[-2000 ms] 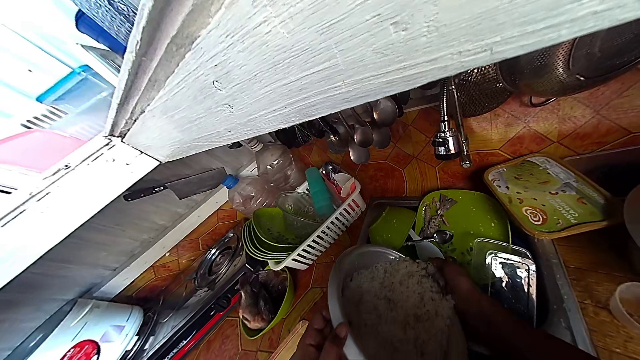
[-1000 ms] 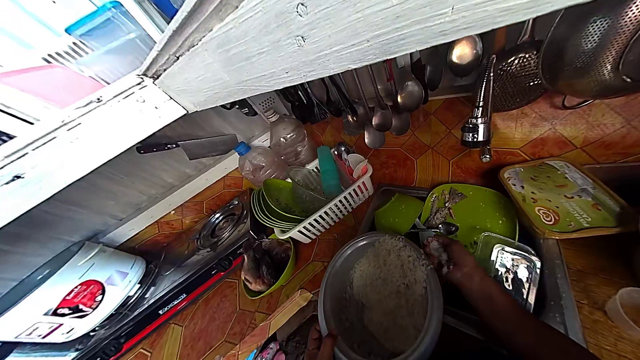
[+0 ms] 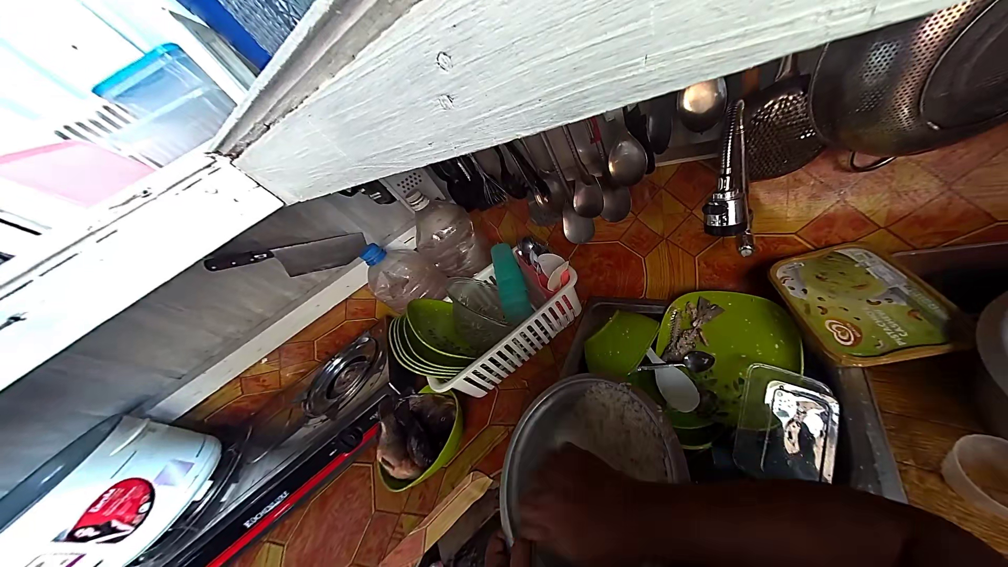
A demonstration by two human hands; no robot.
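Observation:
A round metal pot [image 3: 516,441] with white rice [image 3: 630,429] along its far side stands tilted near the bottom middle. My right hand [image 3: 571,492] reaches inside it, dark and blurred, so its fingers cannot be made out. At the pot's lower left rim, only the fingers of my left hand [image 3: 508,551] show, against the rim. Just right of the pot, the sink holds a green plate [image 3: 756,339] with fish scraps [image 3: 689,327], a white plastic spoon [image 3: 676,387], a metal spoon [image 3: 697,361] and a clear container [image 3: 787,425].
A white dish rack [image 3: 516,350] with green bowls stands behind the pot. Left are a gas stove [image 3: 299,472], a green bowl of fish [image 3: 453,441] and a rice cooker [image 3: 118,488]. A faucet [image 3: 726,213] and an ice cream tub lid [image 3: 866,307] lie beyond the sink. A cabinet edge [image 3: 512,87] overhangs.
My right hand has moved left from beside the spoons over the sink into the pot. The white spoon now shows on the green dishes.

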